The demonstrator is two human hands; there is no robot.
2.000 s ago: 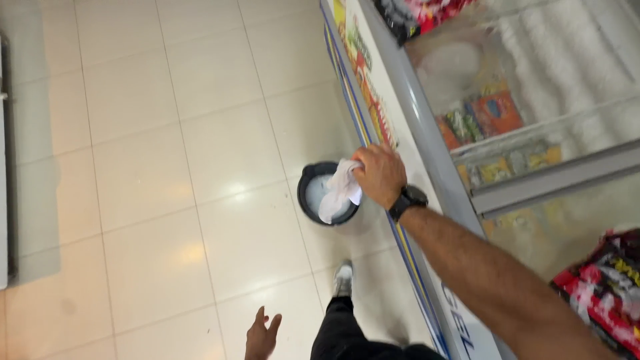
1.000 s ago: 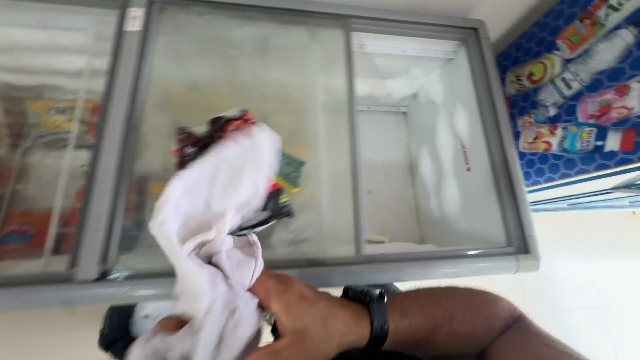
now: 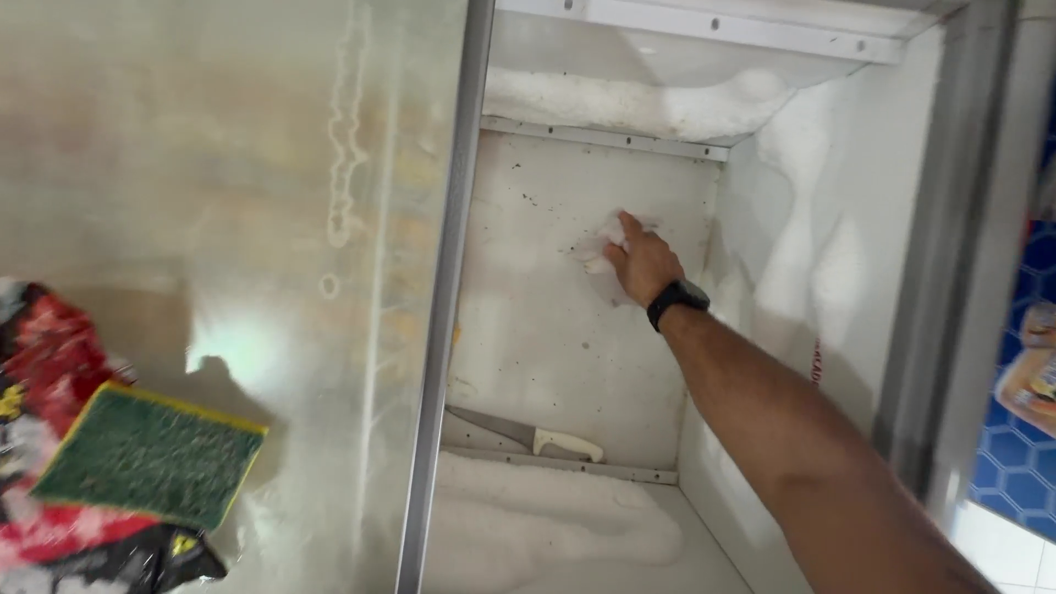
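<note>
My right hand (image 3: 648, 260), with a black watch on the wrist, reaches down into a chest freezer and presses a white cloth (image 3: 606, 252) on the freezer's bottom panel (image 3: 544, 330). Dark specks dot the panel around the cloth. Nearer to me, a knife with a cream handle (image 3: 569, 444) lies along the panel's near edge, its blade pointing left. A green and yellow scouring sponge (image 3: 153, 454) rests on a red and black plastic package (image 3: 58, 355) on the glass lid at the left. My left hand is out of the frame.
A sliding glass lid (image 3: 272, 165) covers the left part of the freezer, its grey frame edge (image 3: 445, 272) beside the opening. Frost (image 3: 627, 99) coats the far wall, and more frost (image 3: 544, 511) lies on the near side. The right rim (image 3: 940, 247) borders my forearm.
My right hand, with the white cloth, has moved from above the freezer's near edge down inside the open compartment. Before that it held the cloth over a dark bucket on the floor. The view has shifted.
</note>
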